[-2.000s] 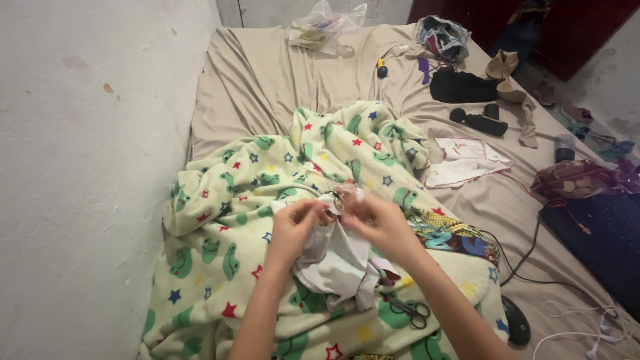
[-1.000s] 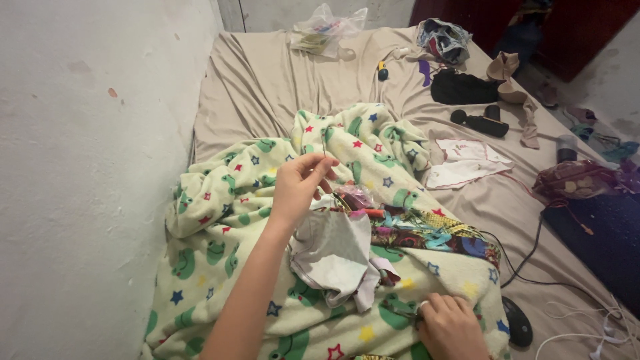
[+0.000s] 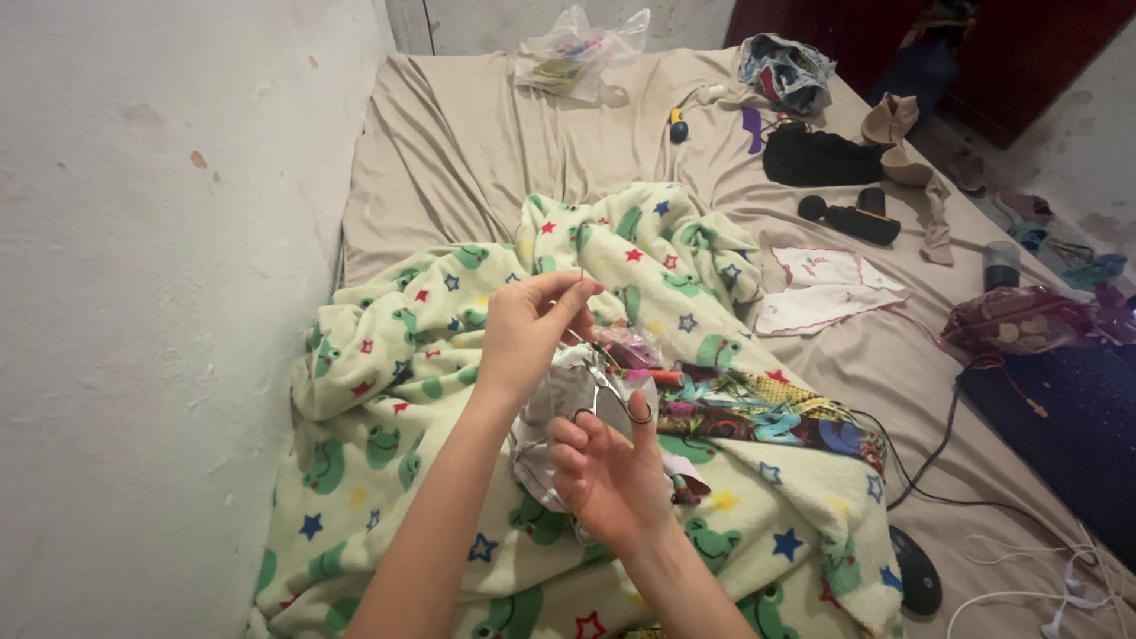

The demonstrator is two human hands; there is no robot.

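Observation:
My right hand [image 3: 612,470] holds a small pair of scissors [image 3: 602,377] by its finger loops, with the blades pointing up toward my left hand. Thumb and fingertips of my left hand [image 3: 543,324] are pinched together just above the blades; something thin, perhaps thread or a needle, shows at the tips, too fine to make out. A pale cloth [image 3: 540,448] lies under both hands on a green fleece blanket [image 3: 444,382] with frogs and stars. Beside the scissors are a clear bag with pink contents [image 3: 632,344], an orange-red spool-like item [image 3: 666,378] and a colourful patterned fabric [image 3: 772,413].
Right of the blanket lie a white embroidered cloth [image 3: 821,293], a black massage gun [image 3: 852,219], a black garment [image 3: 816,155], a computer mouse [image 3: 914,570], white cables [image 3: 1021,581] and a dark blue flat item [image 3: 1056,426]. A plastic bag [image 3: 581,58] sits at the bed's far end.
My right hand has picked up the scissors, which lay on the blanket at lower right, and brought them to the middle. My left hand, earlier at the cloth, is now raised above it.

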